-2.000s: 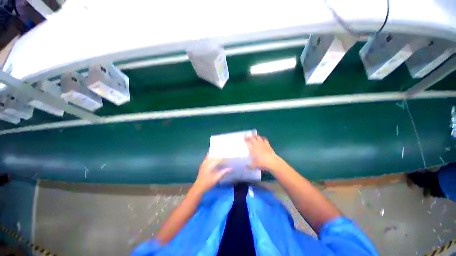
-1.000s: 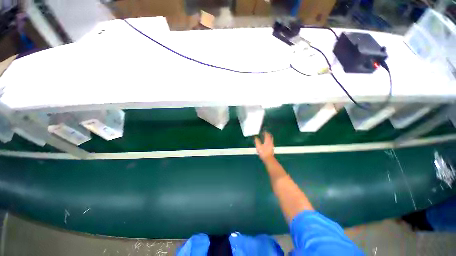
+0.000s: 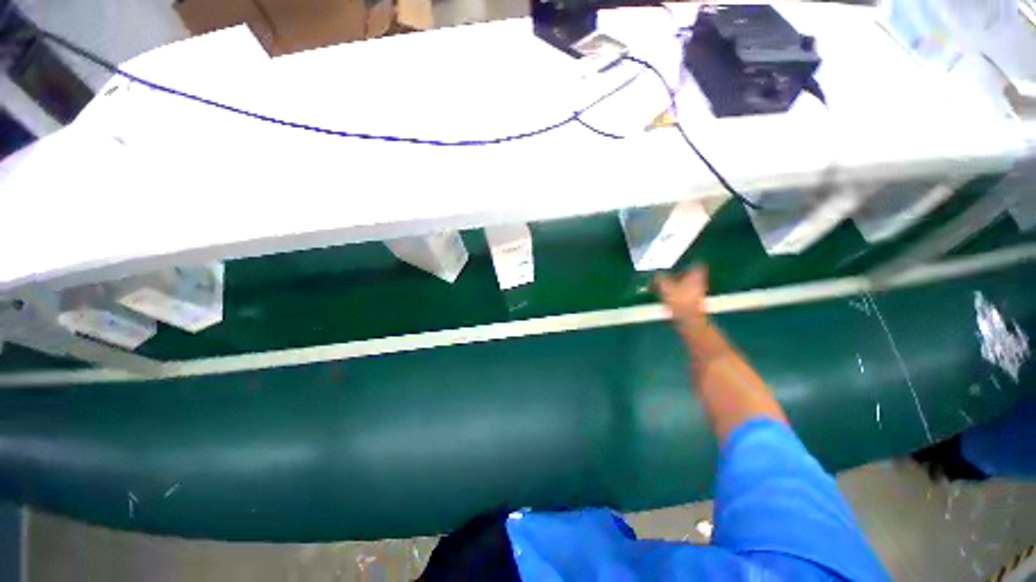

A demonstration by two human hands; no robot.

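Note:
My right hand [image 3: 685,296] reaches over the white rail to the far green strip. It is a little blurred, with its fingers apart, just at the near end of a white carton [image 3: 667,237]. Whether the fingertips touch that carton is unclear. Another white carton [image 3: 514,256] stands to the left, with one more white carton [image 3: 435,252] beside it. The upper parts of these cartons are hidden under the white shelf. My left hand is not in view.
The white shelf [image 3: 341,182] overhangs the cartons and bears a black device [image 3: 752,63] and a black cable [image 3: 454,142]. More cartons stand at far left and right. A crumpled whitish heap [image 3: 1000,338] lies on the green belt [image 3: 454,432] at right.
The lap carton from the oldest frame is gone from there; an added carton stands on the far strip. My right hand has moved right, from that carton to another. My left hand has left view.

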